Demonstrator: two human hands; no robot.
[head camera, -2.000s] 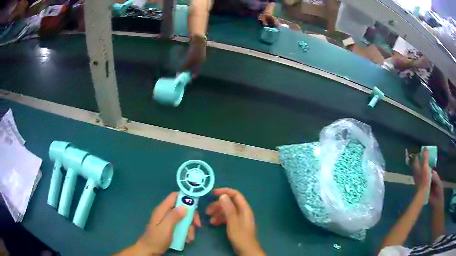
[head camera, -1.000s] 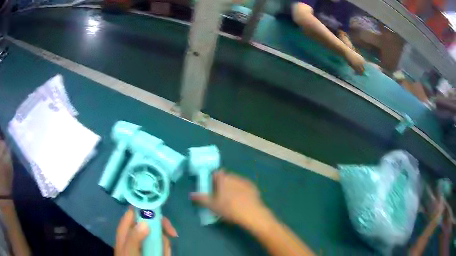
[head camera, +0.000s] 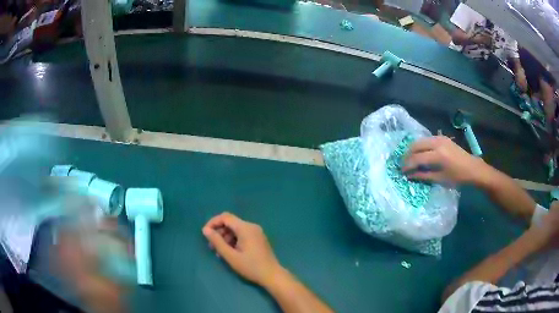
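Observation:
My left hand is strongly blurred at the lower left, around a blurred mint-green handheld fan whose head is smeared near the left edge. My right hand is over the green bench, fingers loosely curled, with nothing visible in it. One mint fan lies on the bench between my hands, head away from me and handle towards me. Just left of it, a slanted row of fans is partly hidden behind my left hand and the blur.
A clear plastic bag of small mint parts stands to the right, another person's hand at its opening. A stray mint piece lies near it. A pale metal rail and upright border the dark conveyor; fans lie beyond.
My left hand and its fan have moved left and blurred. My right hand has let go of the fan now lying beside the row. Another person's hand has reached the bag.

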